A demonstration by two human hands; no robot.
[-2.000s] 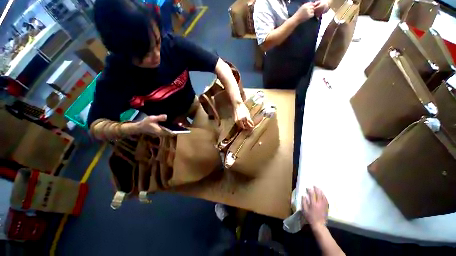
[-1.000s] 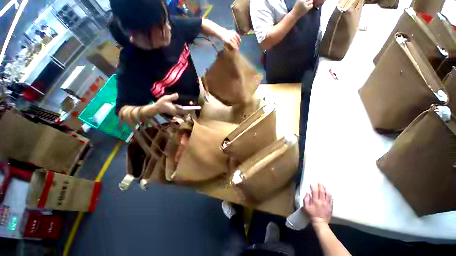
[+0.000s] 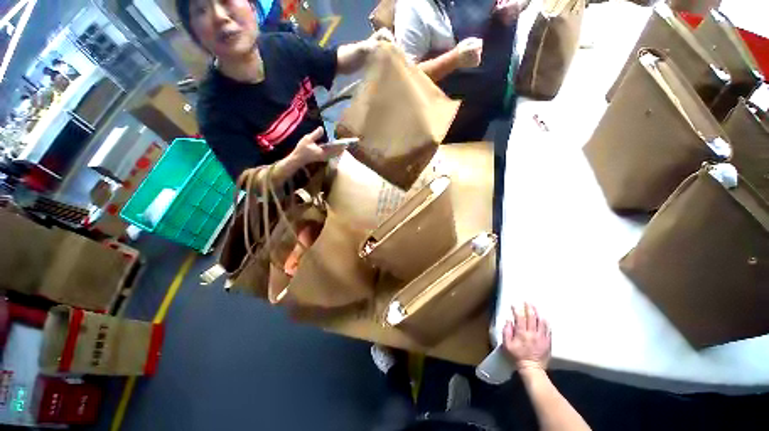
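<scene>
My right hand point(image 3: 527, 338) rests with fingers slightly apart on the near left corner of the white-covered table point(image 3: 556, 252); I see nothing held in it. A white roll or cup point(image 3: 496, 366) touches the table edge beside it. My left hand is not in view. Two structured brown handbags stand on the cardboard sheet point(image 3: 472, 168): a near one point(image 3: 447, 295) and one behind it point(image 3: 413, 231). Soft tote bags with looped handles point(image 3: 325, 261) lie to their left.
Across the stand, a person point(image 3: 278, 101) holds up a brown bag point(image 3: 396, 109) and a phone point(image 3: 341, 145). Another person point(image 3: 438, 50) is behind. Several upright handbags point(image 3: 704, 261) are on the white table. A green crate point(image 3: 181, 198) and cartons point(image 3: 105, 341) are on the floor at left.
The other person has lifted a bag off the stand and now faces me. The two structured bags have come apart, one now nearer me. My right hand has stayed on the table corner.
</scene>
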